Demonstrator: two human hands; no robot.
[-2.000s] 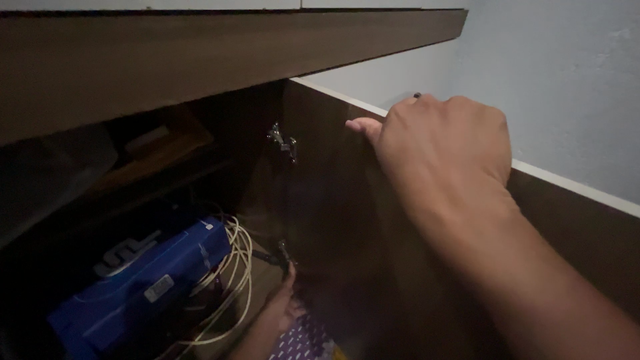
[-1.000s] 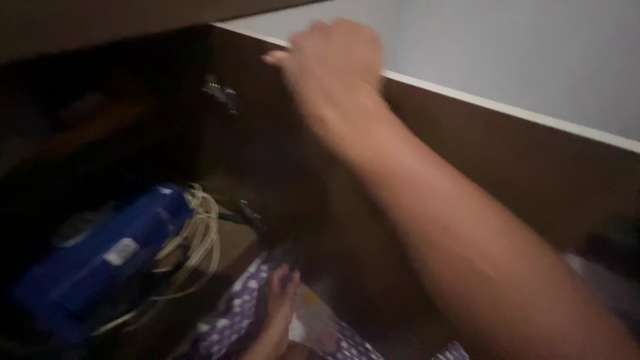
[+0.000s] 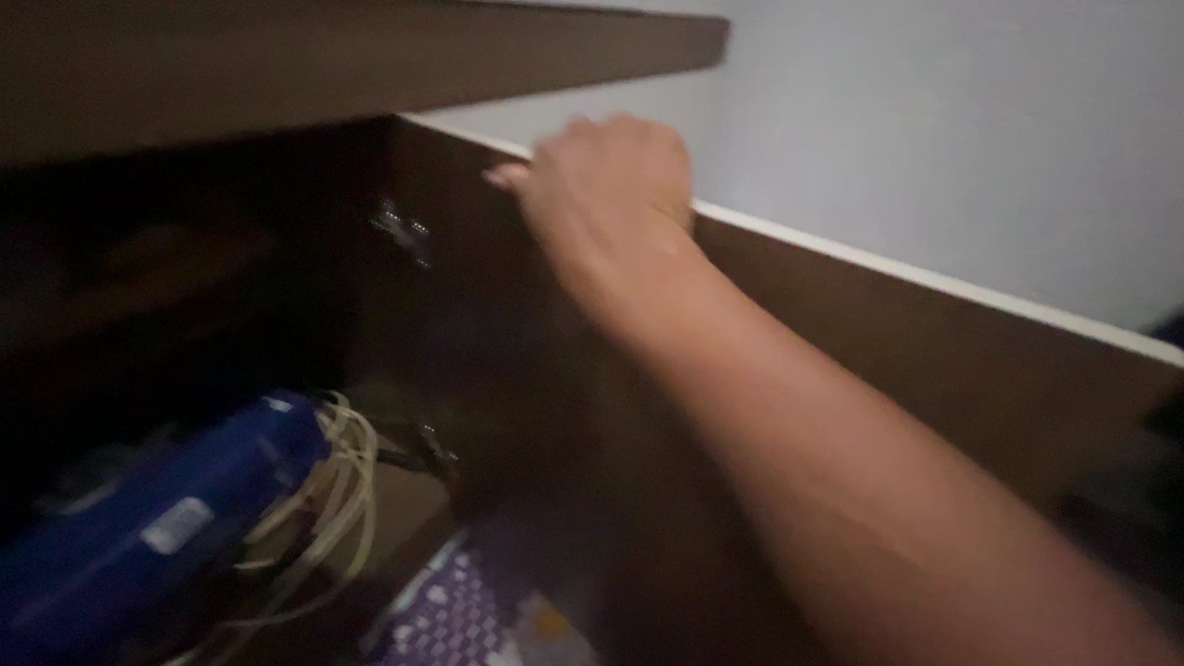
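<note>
My right hand (image 3: 610, 176) grips the pale top edge of a dark brown cabinet door (image 3: 832, 324), its fingers over the far side and the thumb on the near face. The door stands swung out from the cabinet. Two metal hinges, an upper one (image 3: 402, 231) and a lower one (image 3: 437, 451), show near its inner edge. My left hand is out of view. Inside the cabinet lies a blue box (image 3: 166, 509) with a white label, beside a loose coil of cream cable (image 3: 356, 490).
The dark countertop edge (image 3: 370, 65) runs above the cabinet opening. Behind the door is a pale wall (image 3: 925, 139). Below, purple patterned fabric (image 3: 449, 601) with white spots shows by the door's foot. Dim items sit on the shelf at left.
My left hand, earlier low by the lower hinge and then over the purple fabric, has gone out of view. My right hand stays on the door's top edge.
</note>
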